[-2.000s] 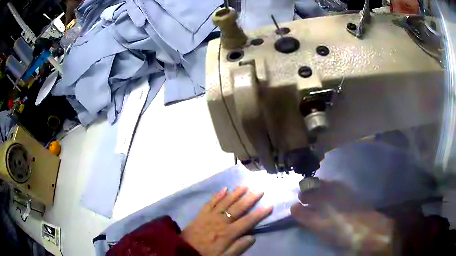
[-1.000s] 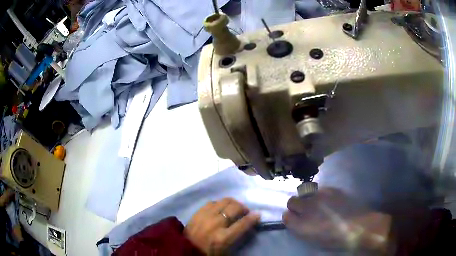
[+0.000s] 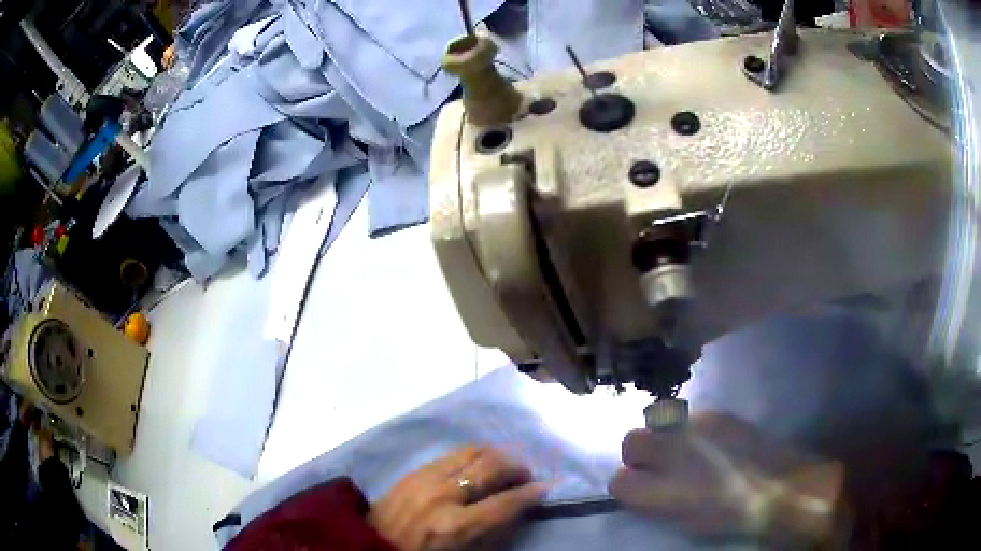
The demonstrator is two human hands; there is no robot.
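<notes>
A light blue cloth panel [image 3: 420, 428] lies under the cream sewing machine head [image 3: 710, 140] and spreads to both sides of it. A dark narrow strip [image 3: 581, 505] runs along the cloth between my hands. My left hand [image 3: 457, 500], with a ring, rests on the cloth left of the strip, its thumb and forefinger at the strip's end. My right hand [image 3: 721, 474] is at the strip's right end, fingers bent, partly behind a small knurled metal part [image 3: 666, 413] and blurred by glare. The needle area is washed out by bright light.
A heap of blue cut pieces [image 3: 312, 86] lies behind the machine. A white strip [image 3: 299, 258] lies on a blue strip on the white table [image 3: 371, 323]. A cream unit [image 3: 81, 366] and a small orange object [image 3: 137, 328] are at the left.
My left hand has drawn its spread fingers together and moved slightly left and down. My right hand stays beside the needle area. More of the dark strip shows between my hands.
</notes>
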